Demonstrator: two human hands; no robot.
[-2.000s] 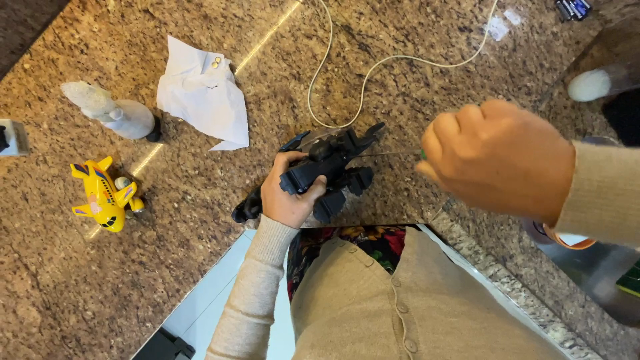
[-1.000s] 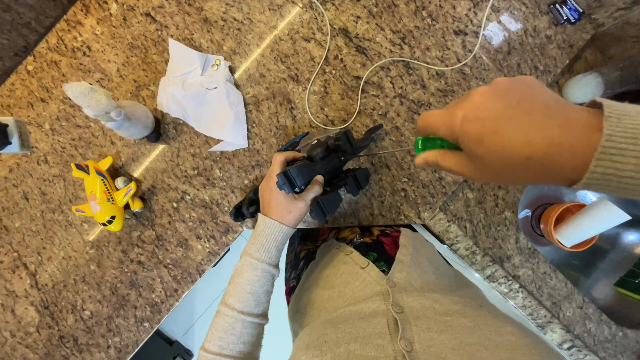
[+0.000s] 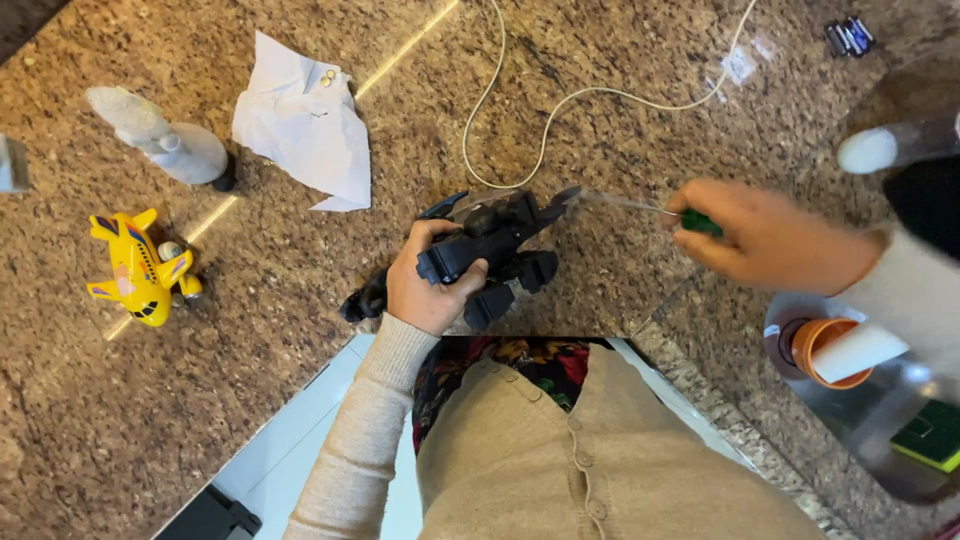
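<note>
My left hand grips a black plastic toy figure near the counter's front edge, with the thumb and fingers around its body. To the right, my right hand holds a screwdriver by its green handle. The blurred shaft points left toward the toy; whether its tip touches the toy I cannot tell. Behind the toy a thin white cable curves over the counter. Back left lies a crumpled white paper with several small gold-coloured round pieces on it.
A yellow toy airplane and a white bottle stand at the left on the granite counter. Batteries lie at the back right. An orange cup with a white object sits at a metal sink, near a green sponge.
Two seconds ago my right hand was nearer the toy; one second ago it was farther right, with the green handle showing. The left hand has kept its hold on the toy.
</note>
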